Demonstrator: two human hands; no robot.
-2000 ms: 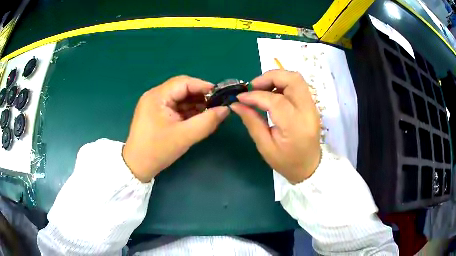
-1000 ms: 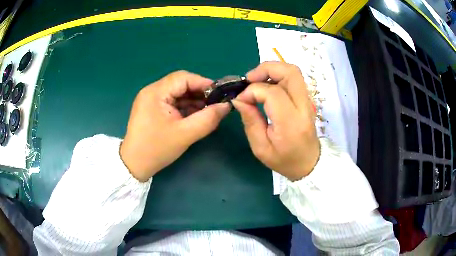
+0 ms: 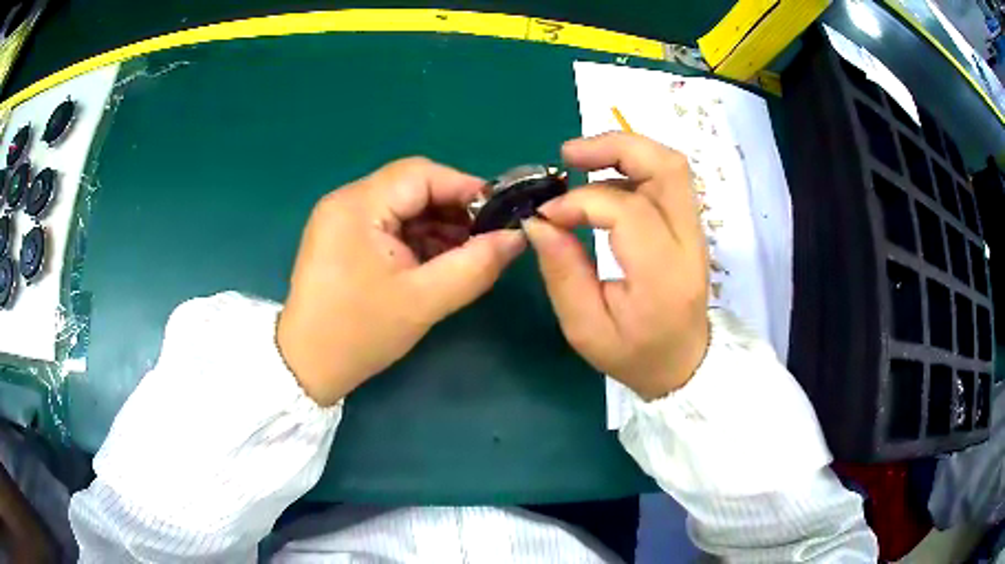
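A round watch case (image 3: 518, 198) with a black face and a silvery metal rim is held tilted above the green mat. My left hand (image 3: 386, 264) grips its left side between thumb and fingers. My right hand (image 3: 634, 259) is at its right side, with thumb and index fingertip close together at the lower right edge of the black face. The right middle finger reaches toward the rim at the top right. Whether a tiny part is between the right fingertips is too small to tell.
A white paper sheet (image 3: 755, 220) with tiny scattered parts and an orange stick (image 3: 622, 119) lies right. Beyond it stands a black foam tray (image 3: 838, 275). Black round units (image 3: 41, 193) lie on a pale mat (image 3: 83, 154) at left. Yellow tape (image 3: 331, 22) and a yellow post (image 3: 760, 33) are behind.
The right middle finger has lifted slightly off the rim, where it rested before. The case and both hands sit slightly farther right in view. The left hand keeps its hold.
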